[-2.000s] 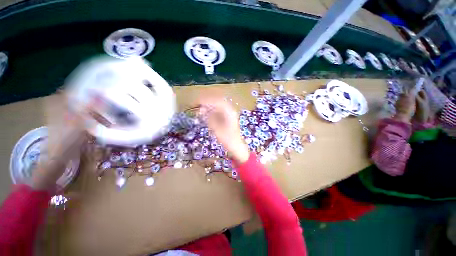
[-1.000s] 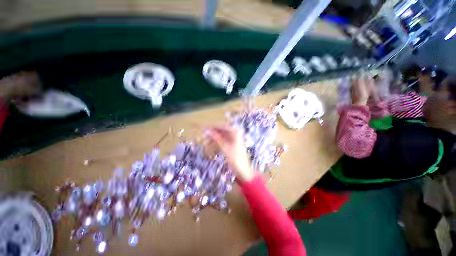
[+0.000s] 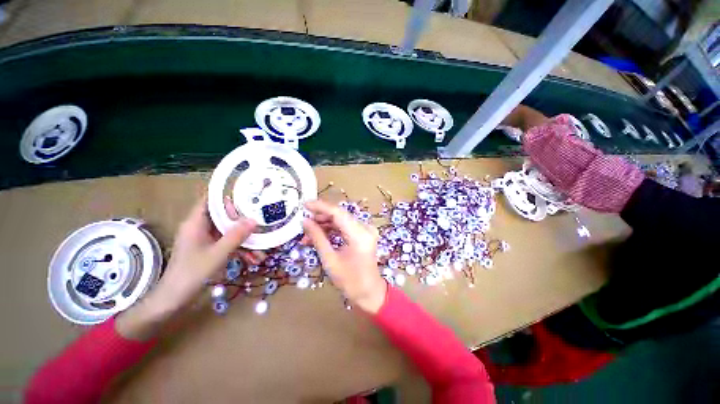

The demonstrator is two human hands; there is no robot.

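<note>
A round white housing (image 3: pixel 263 193) is held up over the bench, its tab pointing to the back and its black module (image 3: pixel 274 211) near the lower middle. My left hand (image 3: pixel 193 252) grips its lower left rim, thumb on the front face. My right hand (image 3: pixel 343 248) is at the right rim, with thumb and fingertips together around something too small to make out; a thin lead shows near them. A tangled pile of wired discs (image 3: pixel 442 225) lies behind and to the right of my hands.
Another housing (image 3: pixel 104 272) lies at the left of the bench. Stacked housings (image 3: pixel 523 196) lie right of the pile. Several housings sit on the green belt (image 3: pixel 181 87). A grey post (image 3: pixel 525 79) crosses the view. A person's checked sleeve (image 3: pixel 580 166) reaches over the stack towards the belt.
My left hand is back over the bench holding a housing upright. My right hand has come from the disc pile to its rim. The neighbouring person's arm has reached towards the belt.
</note>
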